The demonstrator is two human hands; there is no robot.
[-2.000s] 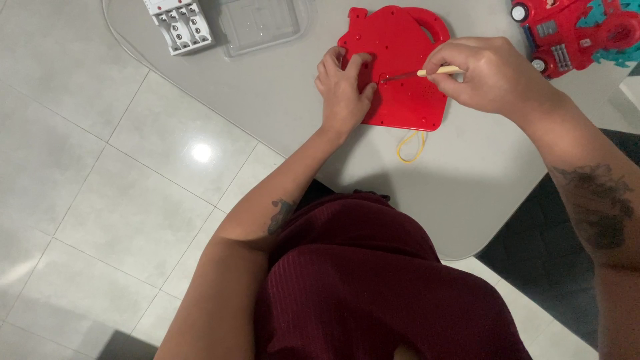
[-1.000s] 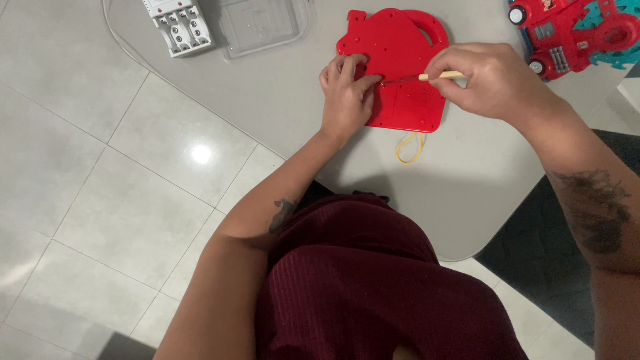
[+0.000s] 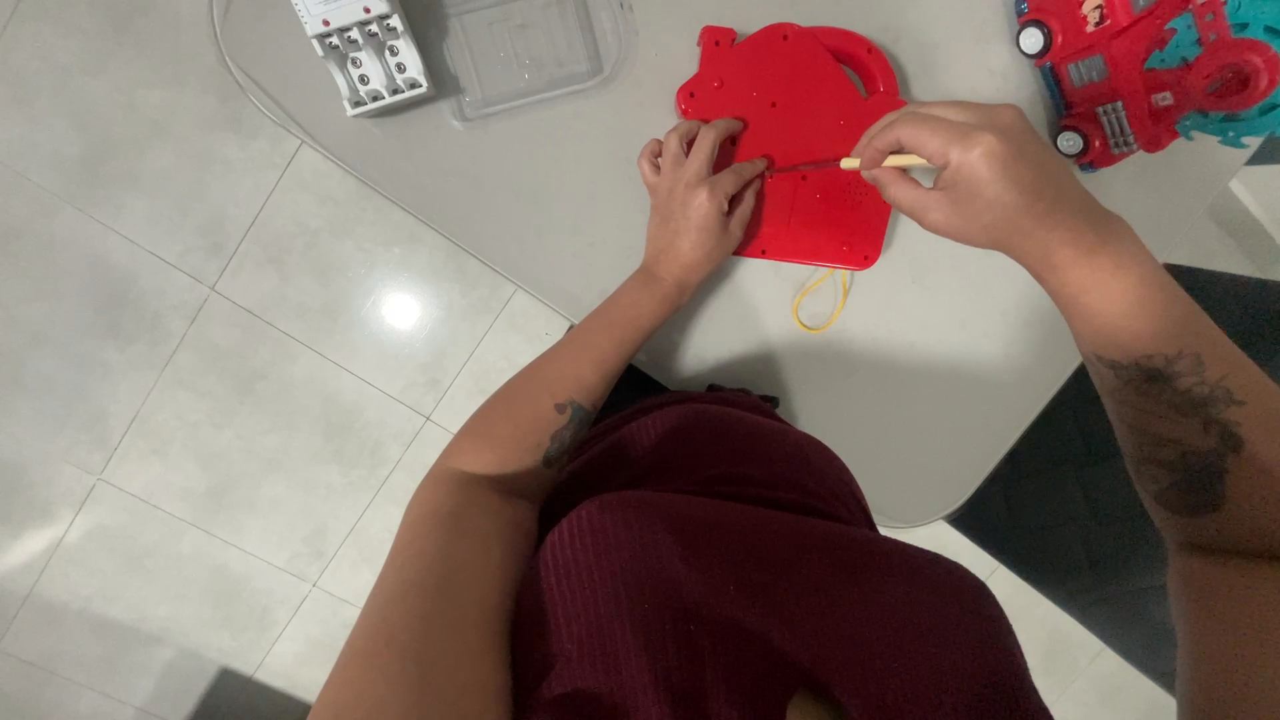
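Observation:
A red plastic toy (image 3: 800, 110) with a curved handle and small screw holes lies flat on the grey table (image 3: 560, 200), and a yellow cord loop (image 3: 796, 312) sticks out from its lower edge. My left hand (image 3: 700, 190) rests on the toy's left side, fingers spread, the index fingertip beside the tool's tip. In my right hand (image 3: 960, 170) is a screwdriver (image 3: 852, 163) with a pale yellow handle and thin shaft. The shaft lies low across the toy, pointing left, its tip close to my left fingertip. Whether the tip sits in a hole, I cannot tell.
A white battery charger (image 3: 375, 65) with unfilled slots stands at the upper left, beside a clear plastic tray (image 3: 530, 60). At the upper right lies a red toy vehicle (image 3: 1110, 80) with teal parts (image 3: 1220, 60). The table's rounded edge runs near my body.

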